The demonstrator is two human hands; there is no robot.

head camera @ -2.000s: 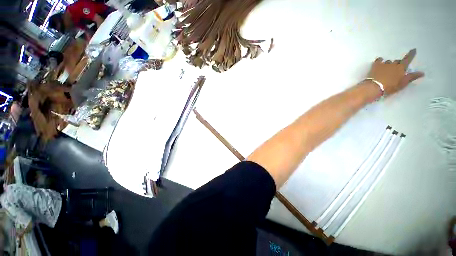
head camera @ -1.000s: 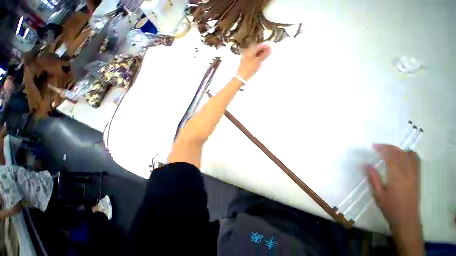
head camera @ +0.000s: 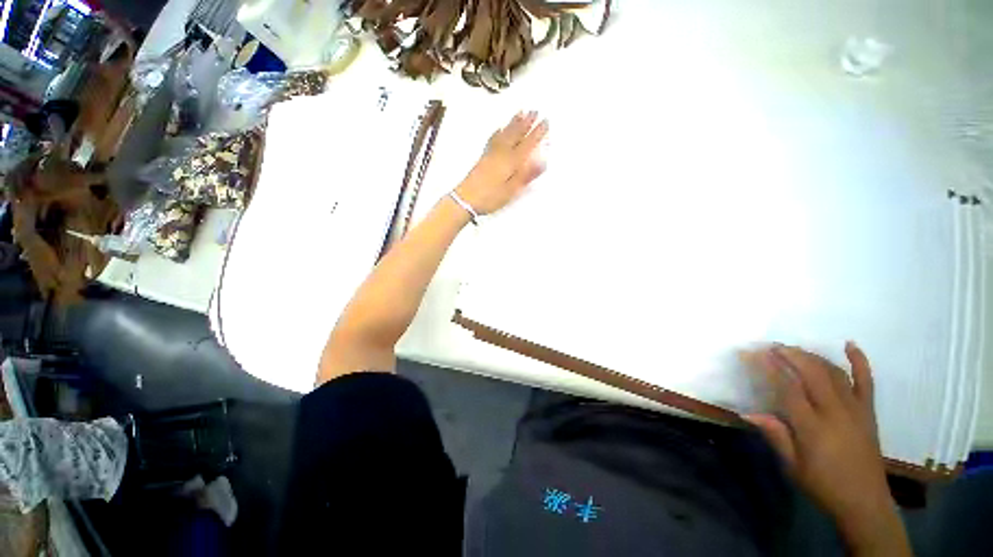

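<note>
A large white-backed panel (head camera: 675, 250) lies on the table in front of me, with a narrow brown edge strip (head camera: 599, 374) along its near side. White strips (head camera: 963, 326) with small dark ends run in parallel along its right end. My left hand (head camera: 504, 165) rests flat with fingers spread near the panel's far left corner and holds nothing that I can see. My right hand (head camera: 819, 408) is spread over the panel's near edge, its fingertips blurred; whether it pinches the edge cannot be told.
Stacked white panels (head camera: 316, 234) with brown edges lie at the left. A fanned bundle of brown leather strips (head camera: 468, 38) is at the back. A small white wad (head camera: 862, 54) lies at the back right. Plastic-wrapped patterned items (head camera: 212, 174) and a dark floor are at far left.
The panel has turned, so its brown edge slopes less and its striped end sits farther right. My left hand has opened from a curled shape. My right hand has moved from the strips to the near edge.
</note>
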